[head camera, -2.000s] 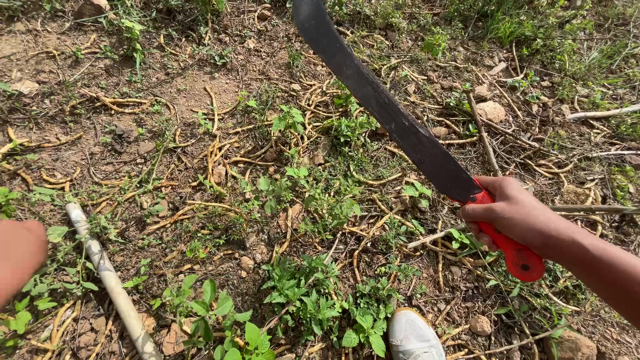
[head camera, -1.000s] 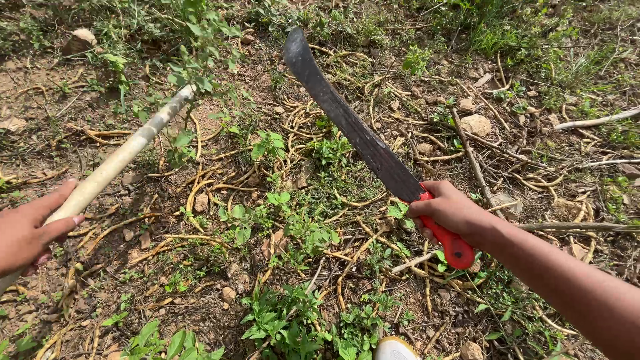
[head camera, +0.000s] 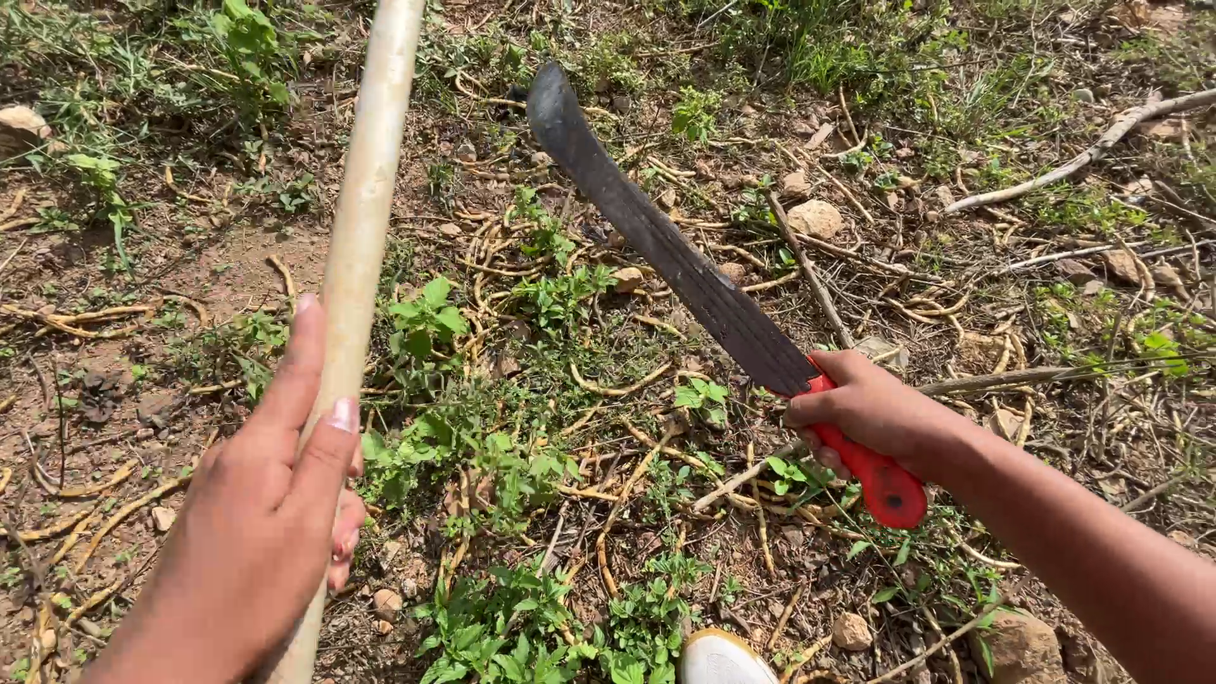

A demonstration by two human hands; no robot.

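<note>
My left hand (head camera: 275, 475) is closed around a pale, smooth wooden pole (head camera: 366, 180), which stands up steeply past the top edge of the view; its forefinger lies along the wood. In my right hand (head camera: 864, 413) is the red handle of a machete (head camera: 665, 247). Its dark, broad blade points up and to the left, the curved tip above the weedy ground. Pole and blade are apart. The lower end of the pole runs out of view at the bottom.
Rocky soil with low green weeds (head camera: 532, 608) and tangled yellowish stems (head camera: 617, 513) surrounds a light shoe tip (head camera: 724, 657). Stones (head camera: 815, 219) lie about, one large rock (head camera: 1016, 646) at bottom right. A dry branch (head camera: 1092, 147) lies at upper right.
My left hand, apart from the pole on the ground two seconds ago, took hold of it and has raised it steeper and toward the middle. My right hand keeps the machete.
</note>
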